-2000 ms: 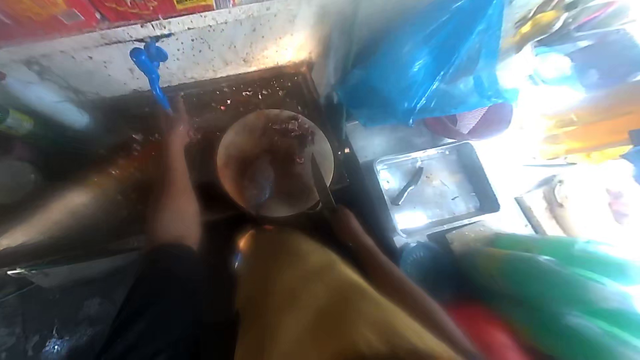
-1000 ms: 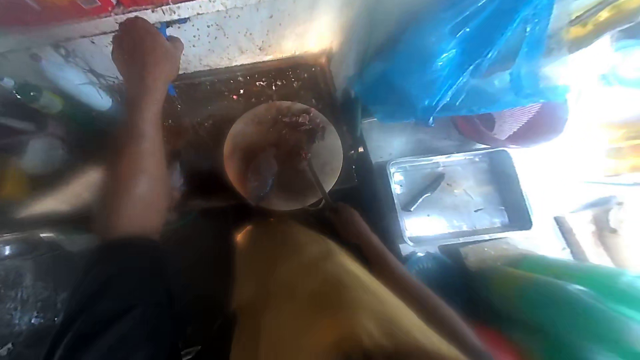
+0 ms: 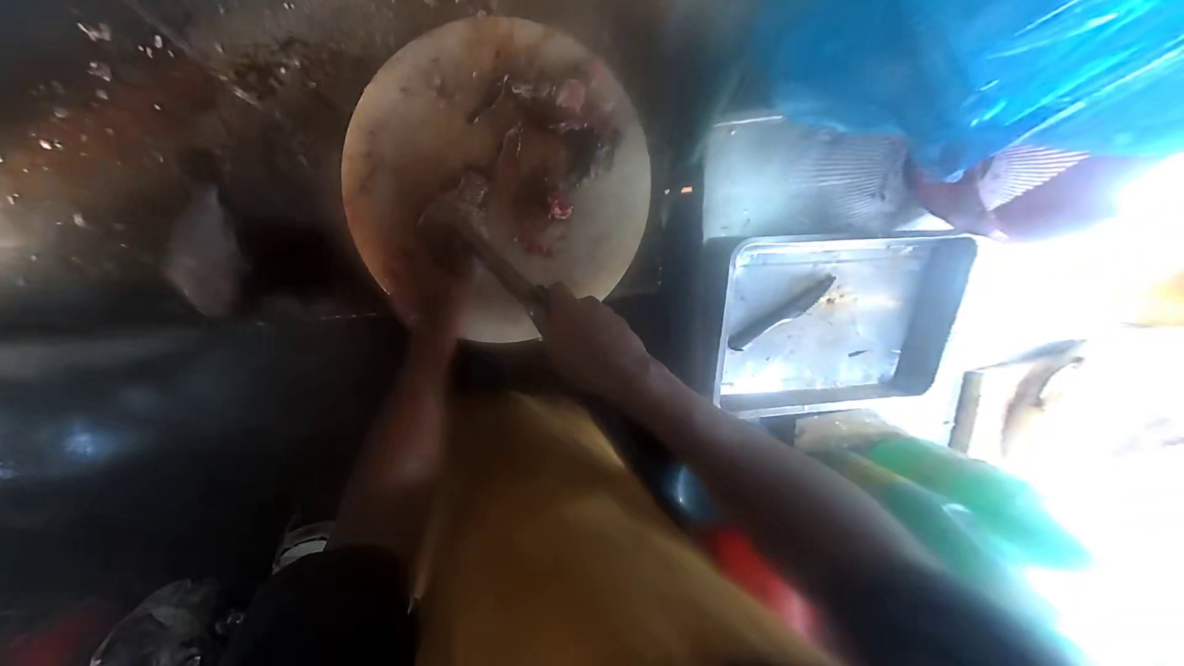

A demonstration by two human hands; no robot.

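Observation:
A round, pale cutting board [image 3: 398, 120] bears raw meat or fish scraps [image 3: 573, 139] on its upper right part. My right hand [image 3: 597, 342] is closed around the handle of a knife [image 3: 504, 273] at the board's lower edge. The knife points up and left across the board. My left hand [image 3: 449, 236] is on the board's lower left side, near the knife's far end and a small pale piece. It is dark and blurred, so its fingers and any hold on that piece cannot be made out.
On the right, a metal tray [image 3: 934, 314] holds a second knife [image 3: 782, 313]. Above it hang or lie a blue plastic bag [image 3: 888, 65] and a reddish basket [image 3: 1036, 190]. Green plastic [image 3: 980, 490] lies below the tray. Scraps dot the dark counter [image 3: 268, 83] around the board.
My left hand has come down from the blue object at the wall to the board. My right hand still holds the knife. The view has tilted down and nearer the board.

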